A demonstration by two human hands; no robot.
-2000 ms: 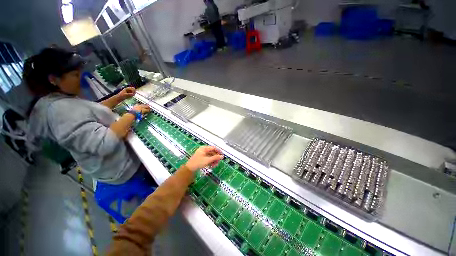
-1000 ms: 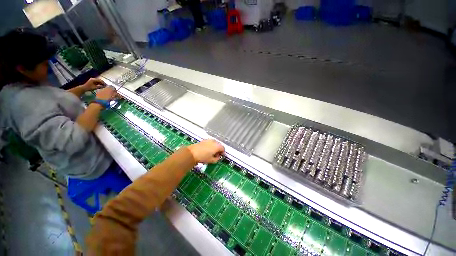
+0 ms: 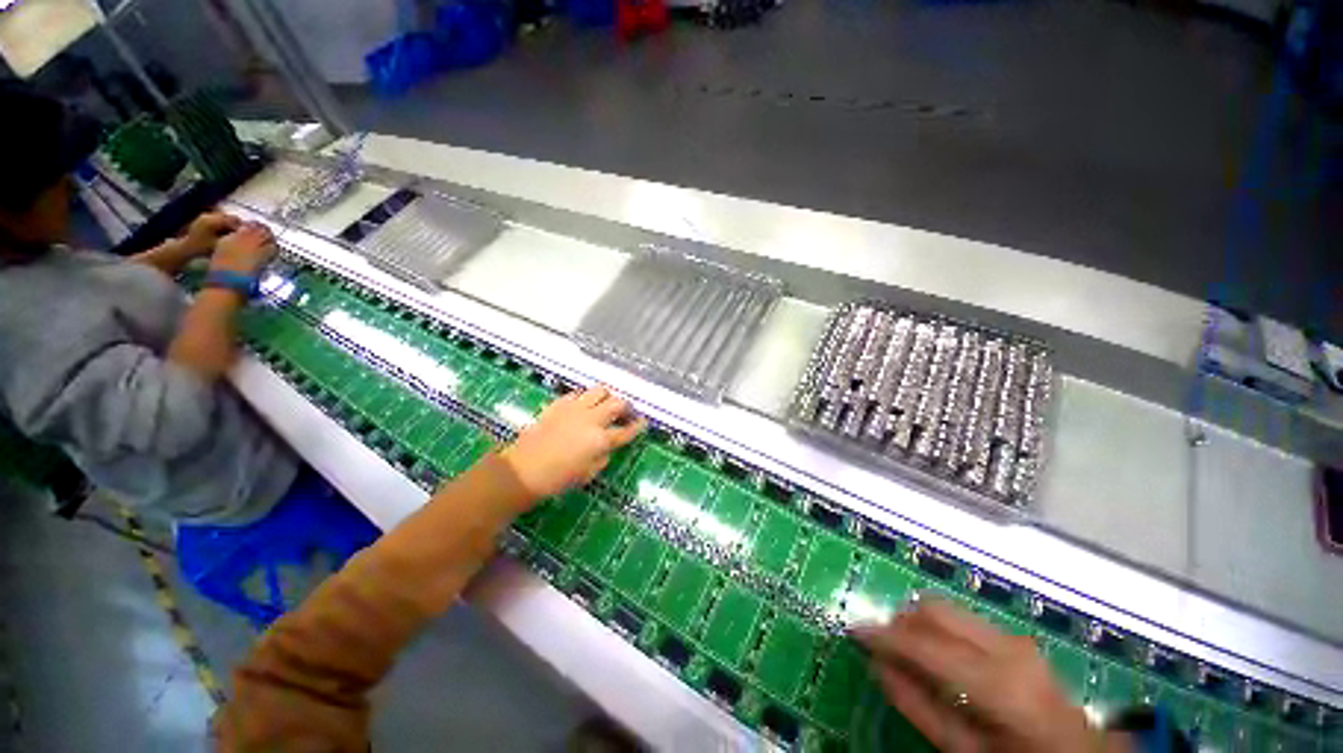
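Observation:
A long row of green PCB panels (image 3: 707, 589) runs from upper left to lower right in front of me. My left hand (image 3: 572, 439) is over the boards' far edge, fingertips pinched together near the rail; whether it holds a small part cannot be made out. My right hand (image 3: 965, 680) is low at the right over the boards, blurred, fingers pointing left; its fingertips may hold something small, which I cannot tell. A dark band (image 3: 1156, 733) shows at its wrist. A clear tray packed with silvery components (image 3: 928, 397) lies behind the rail.
An empty clear ribbed tray (image 3: 681, 321) lies left of the full one, with another ribbed tray (image 3: 427, 238) further left. A metal rail (image 3: 825, 493) edges the boards. A person in grey (image 3: 111, 346) works at the left. A dark phone-like object (image 3: 1330, 508) lies at the right edge.
My right hand has come into view at the lower right. My left hand stays near the far rail, its fingers slightly shifted. The view has turned right, bringing the phone-like object in.

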